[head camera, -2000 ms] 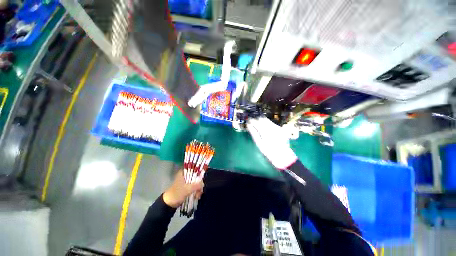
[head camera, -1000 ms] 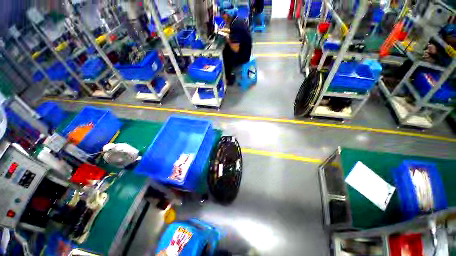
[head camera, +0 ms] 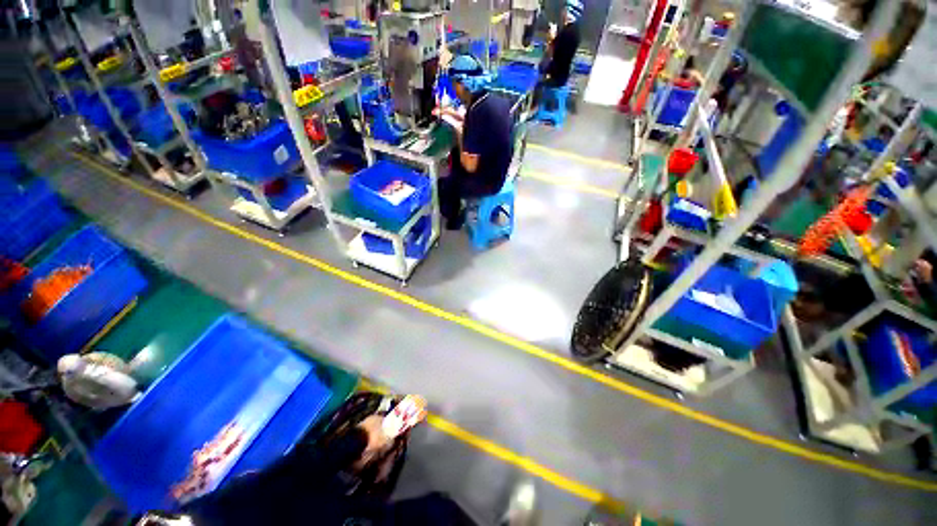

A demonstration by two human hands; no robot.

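My left hand, bare with a dark sleeve, shows low in the middle of the view. It is closed around a short bunch of white wire leads with red marks. The hand and bunch are in front of a black spoked reel, which they partly hide. A large blue tote is at the lower left, with a few white-red leads lying in it. My right hand cannot be made out. A small pale blurred shape at the bottom edge is too unclear to name.
A seated person in dark clothes and a blue cap is on a blue stool across the yellow-lined aisle. Wheeled racks with blue bins line the far side. A large reel stands by a rack. A blue bin of orange parts is at left.
My view has swung from the crimping machine to the right, towards the aisle. The left hand still holds leads, now beside the tote and reel. The gloved right hand is no longer distinguishable.
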